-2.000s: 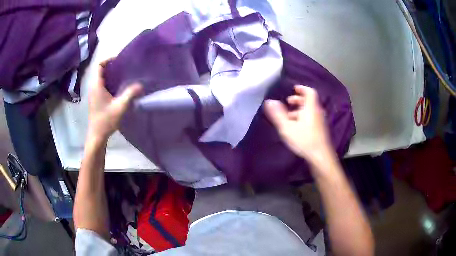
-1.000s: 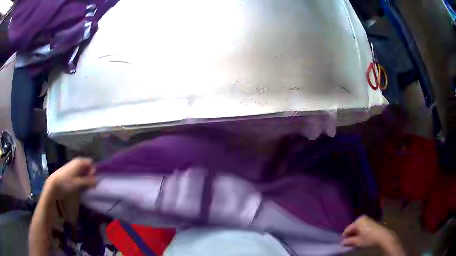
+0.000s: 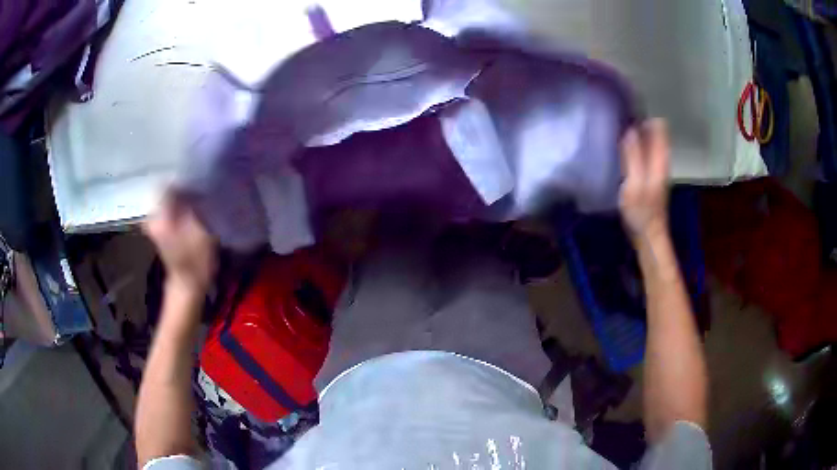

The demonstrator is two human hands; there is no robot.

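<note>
A purple garment piece (image 3: 376, 174) with pale lilac interfacing is spread between my hands, partly on the whitish pressing table (image 3: 110, 174) and partly over its front edge. It is blurred by motion. My left hand (image 3: 186, 240) is at its left end, and my right hand (image 3: 645, 176) is at its right end with fingers pointing away from me. Both hands are blurred. Whether the fingers pinch the cloth cannot be told.
Scissors with red and yellow-orange loops (image 3: 755, 112) lie at the table's right edge. A purple garment stack (image 3: 46, 55) is at the upper left. Below the table are a red bundle (image 3: 266, 340), a blue crate (image 3: 619, 344) and red cloth (image 3: 780, 266).
The garment piece has moved from low in front of my body up onto the table's front part. Both hands have moved up and inward with it.
</note>
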